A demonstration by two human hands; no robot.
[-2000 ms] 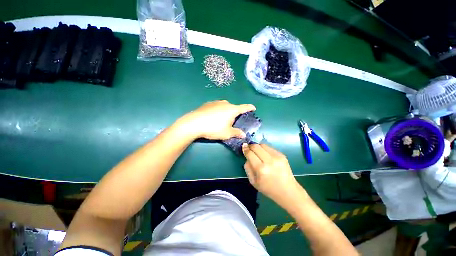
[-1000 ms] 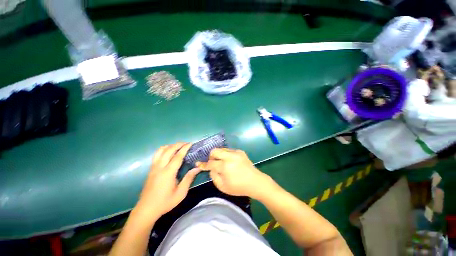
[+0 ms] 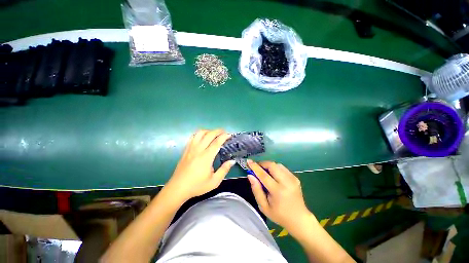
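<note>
My left hand (image 3: 199,163) holds a black ribbed plastic housing (image 3: 244,145) by its left end, near the bench's front edge. My right hand (image 3: 277,189) is closed around the blue-handled cutters (image 3: 251,172). Their silver jaws touch or nearly touch the housing's near edge, close to my left thumb; the exact contact is too small to tell. A loose pile of tiny metal pins (image 3: 212,70) lies farther back on the bench. An open clear bag (image 3: 297,66) to its right holds small black parts (image 3: 274,59).
A row of black housings (image 3: 56,69) lies at the left on the green bench (image 3: 128,118). A labelled bag of pins (image 3: 154,50) stands at the back. A purple fan (image 3: 431,129) and a white fan (image 3: 452,78) are at the right. Cardboard boxes (image 3: 38,226) sit below.
The cutters were lying on the bench to the right and are now in my right hand at the housing. The housing was turned in my left hand. The head view has shifted.
</note>
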